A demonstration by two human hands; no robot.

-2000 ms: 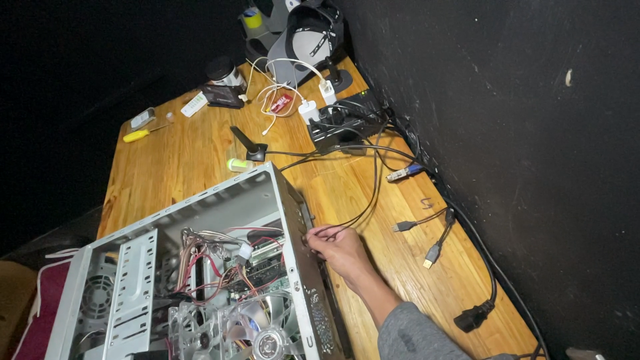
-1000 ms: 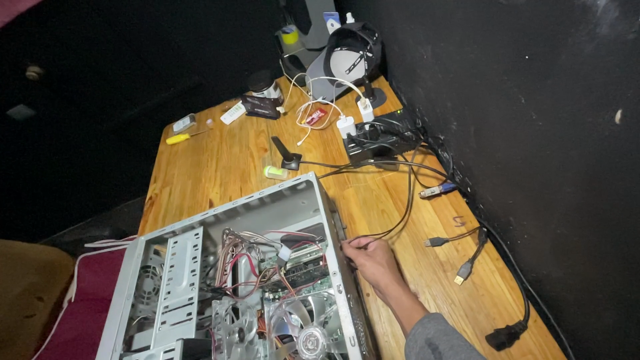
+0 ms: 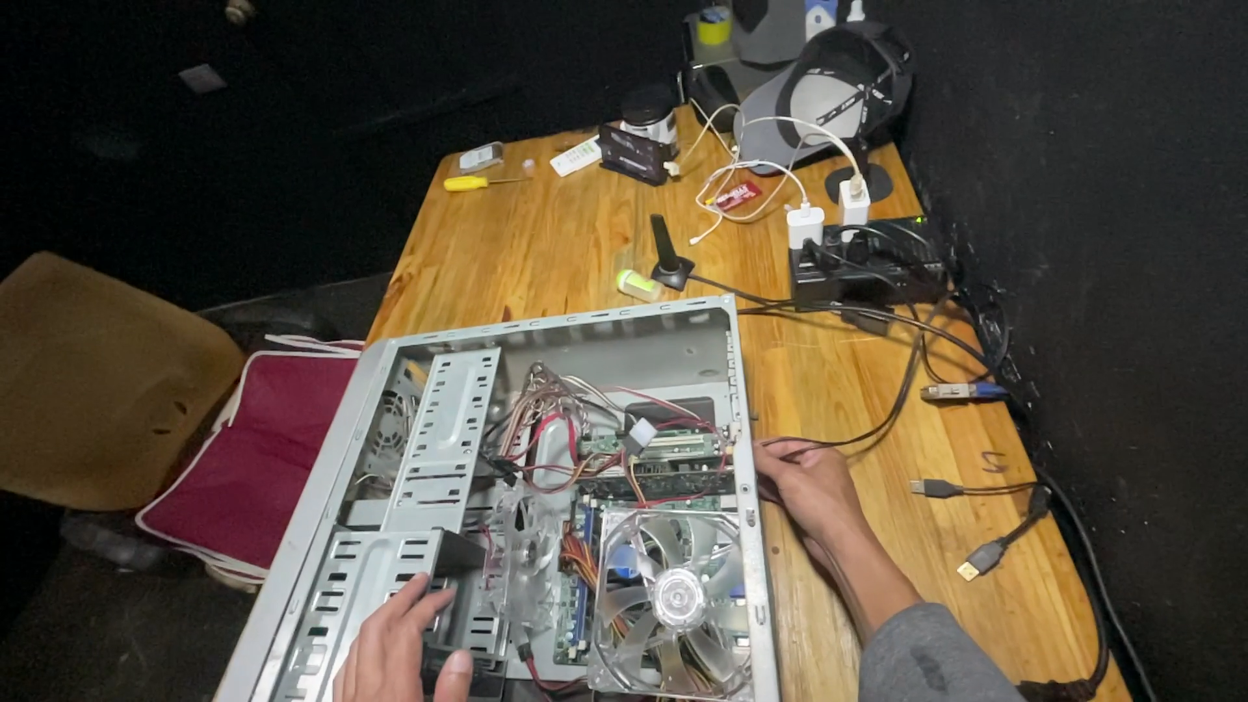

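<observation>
An open metal computer case (image 3: 604, 317) lies on its side on the wooden table, its circuit boards, wires and clear fan (image 3: 678, 597) showing. At the case's right side, my right hand (image 3: 809, 487) has its fingers closed on the end of a black cable (image 3: 868, 437); the tip of the cable is hidden by the fingers and the case edge. My left hand (image 3: 405, 643) is over the metal drive bay (image 3: 375, 575) at the lower left, fingers spread, with nothing held in it.
Beyond the case are an antenna on a base (image 3: 671, 265), a small yellow-capped bottle (image 3: 639, 285), a black power strip (image 3: 863, 268) with chargers, and a yellow screwdriver (image 3: 468, 182). USB plugs (image 3: 983, 559) and a blue-ended connector (image 3: 963, 392) lie at right, near a black wall. A brown chair (image 3: 107, 380) stands left.
My left hand has come into view over the drive bay. The right hand stays at the same side of the case with the cable. The view has shifted.
</observation>
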